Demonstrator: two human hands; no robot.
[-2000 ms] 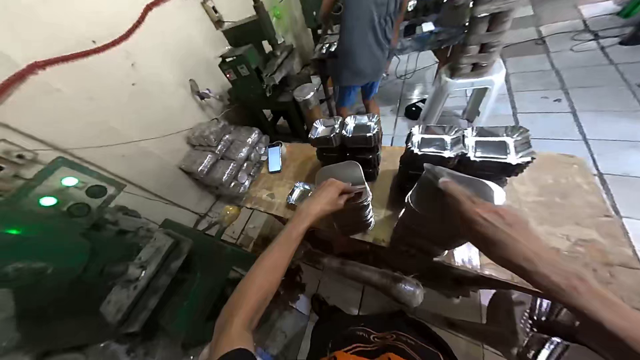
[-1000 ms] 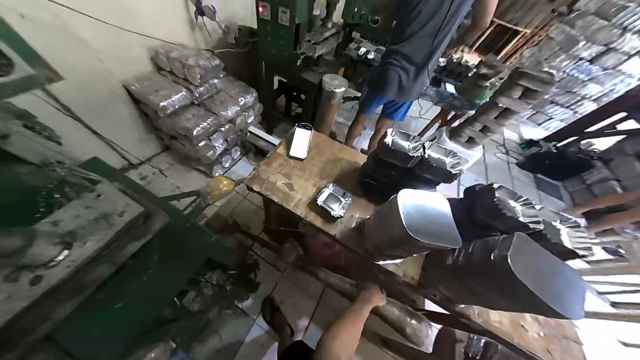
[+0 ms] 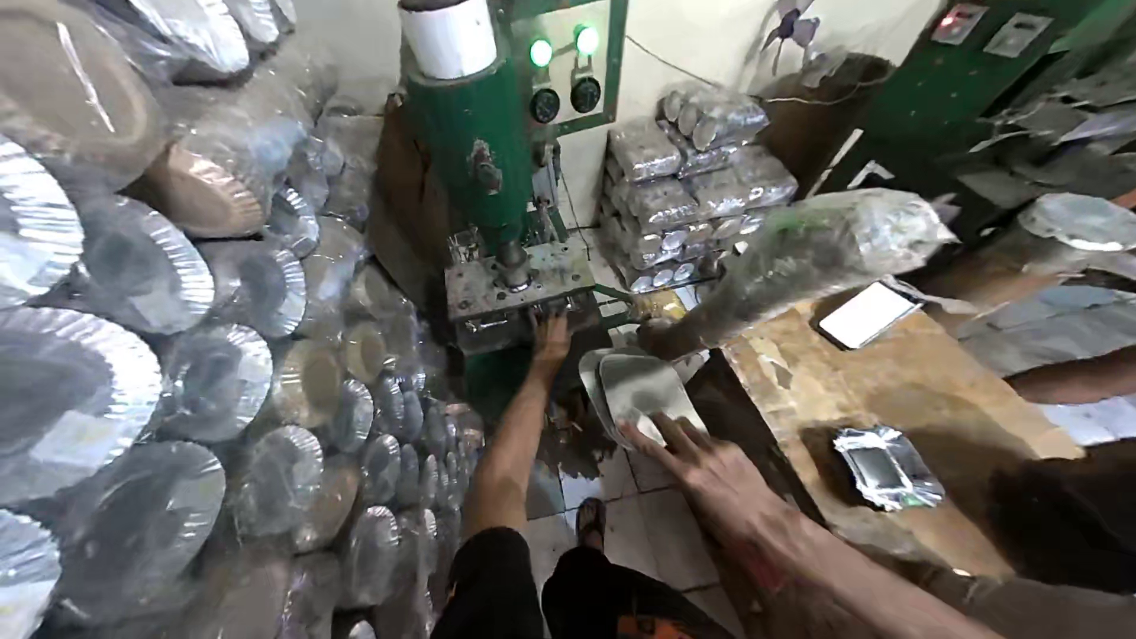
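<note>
My left hand [image 3: 550, 342] reaches to the front edge of the die of a green press [image 3: 475, 151]; its fingertips lie under the upper plate [image 3: 524, 282] and are partly hidden. Below and to the right, my right hand [image 3: 697, 457] is on flat, rounded-corner metal sheets [image 3: 643, 390], fingers over the face of the top one; at least two overlap. The thumb's grip underneath is hidden. A formed foil tray [image 3: 887, 469] sits on the wooden table to the right.
Bagged foil trays [image 3: 240, 284] are piled along the left. Wrapped stacks [image 3: 683, 186] stand by the wall. A plastic-wrapped roll [image 3: 808, 257] slants beside the wooden table [image 3: 958, 390], where a phone [image 3: 868, 315] lies. Another person's arm [image 3: 1078, 377] shows at the right edge.
The view has swung left from the table stacks to the green press. My left hand is now at the die, and my right hand has come into view with metal sheets.
</note>
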